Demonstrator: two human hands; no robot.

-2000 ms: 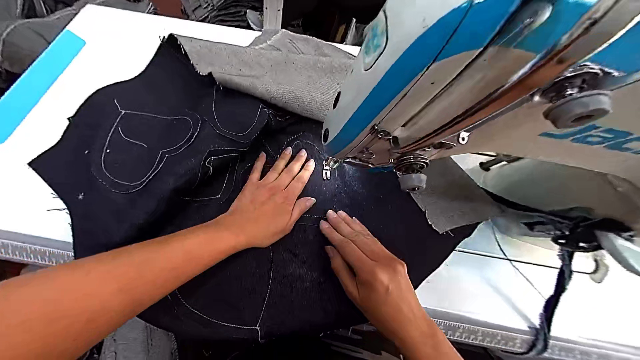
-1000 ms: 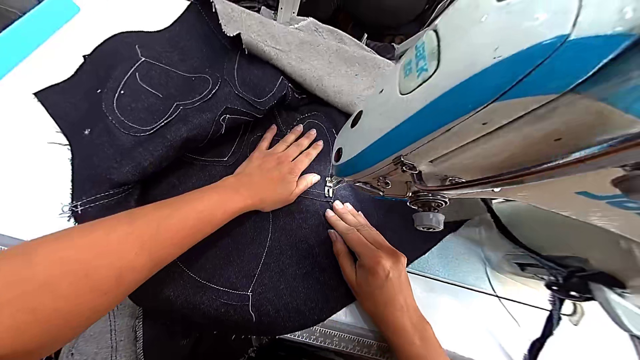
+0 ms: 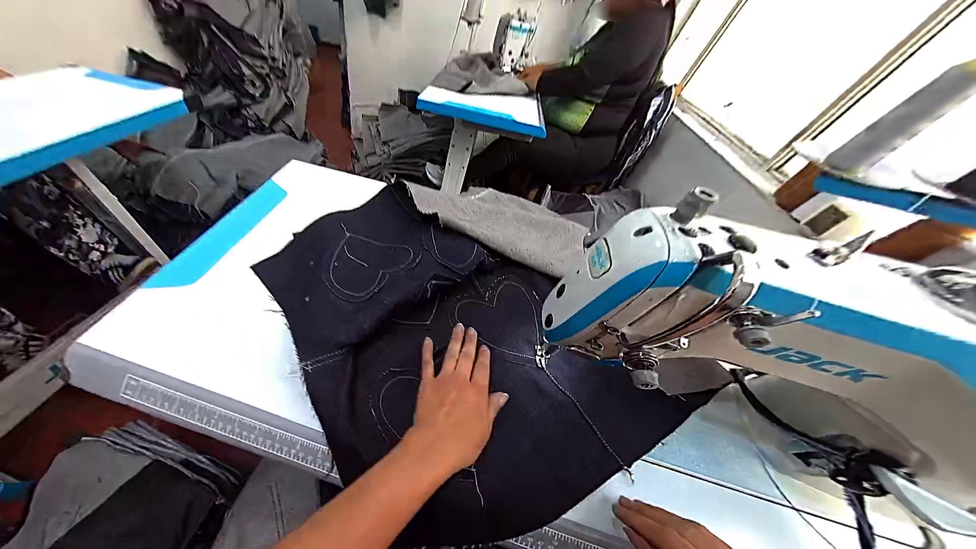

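Observation:
Dark denim fabric [image 3: 534, 427] with stitched heart outlines lies on the white sewing table [image 3: 198, 343]. My left hand [image 3: 456, 404] rests flat on it with fingers spread, left of and below the presser foot [image 3: 540, 355] of the Jack sewing machine [image 3: 648, 282]. The foot is at a stitched line near a heart outline. My right hand [image 3: 663, 526] is at the bottom edge of the view, off the fabric, by the table's front; only its fingers and part of the back show. The fabric's grey side [image 3: 503, 221] shows along its folded far edge.
A ruler strip [image 3: 229, 423] runs along the table's front edge. Stacked grey fabric pieces [image 3: 137, 488] are at lower left. Another table [image 3: 91, 114] stands at left. Across the room a person [image 3: 610, 84] sits at another sewing machine [image 3: 516, 42]. Cloth piles [image 3: 236, 84] stand behind.
My right hand has come off the fabric toward the table's front edge. The fabric has turned and shifted under the foot, with my left hand now farther from the foot. The view has tilted up and widened.

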